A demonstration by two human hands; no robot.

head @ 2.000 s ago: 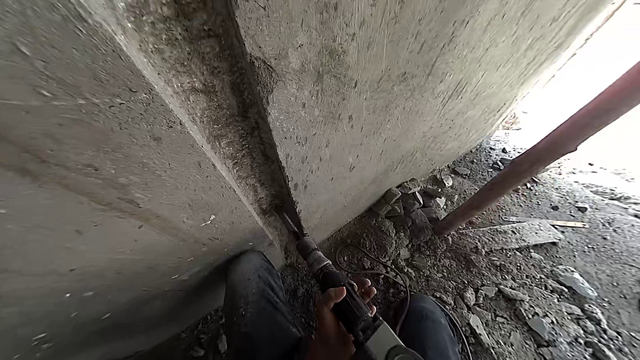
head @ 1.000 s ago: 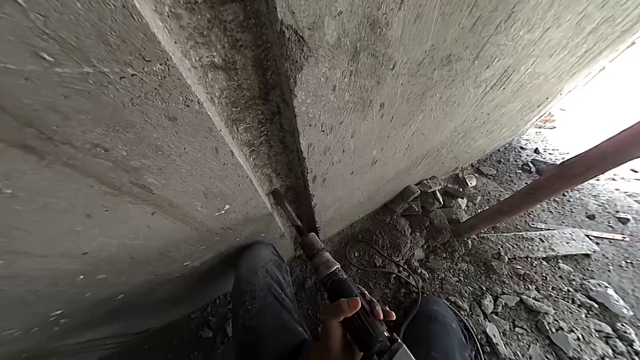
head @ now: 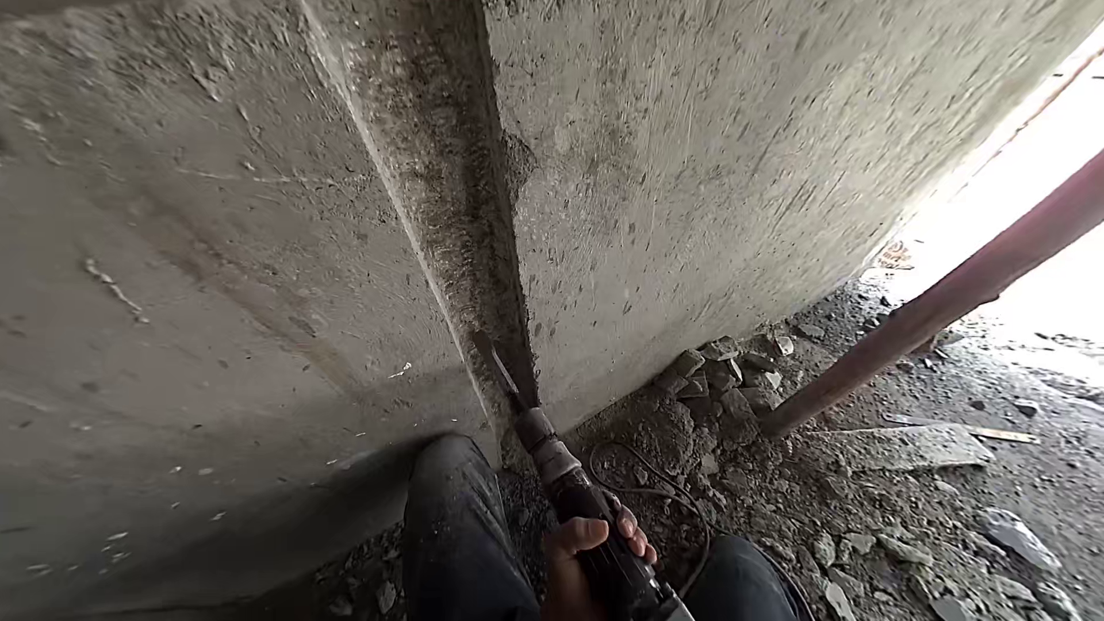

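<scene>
My left hand [head: 595,543] grips the black body of a power chipping hammer [head: 561,470] from below, thumb on the left side and fingers round the right. The tool points up and away from me. Its flat steel chisel [head: 502,371] reaches into a rough vertical groove [head: 457,198] in the concrete wall [head: 655,207], with the tip by the groove's left edge. Whether the tip touches the concrete is hard to tell. The rear of the tool runs out of the bottom of the head view. My right hand is not in view.
My knees flank the tool, the left one close to the wall. A cable [head: 668,492] loops over rubble to its right. Broken concrete chunks [head: 724,375] lie against the wall. A slanting reddish pole [head: 931,302] stands at right, near a flat slab [head: 906,447] and a thin strip [head: 992,431].
Since the earliest frame the chisel tip has shifted toward the left edge of the groove and slightly upward. My left hand has kept its grip on the tool.
</scene>
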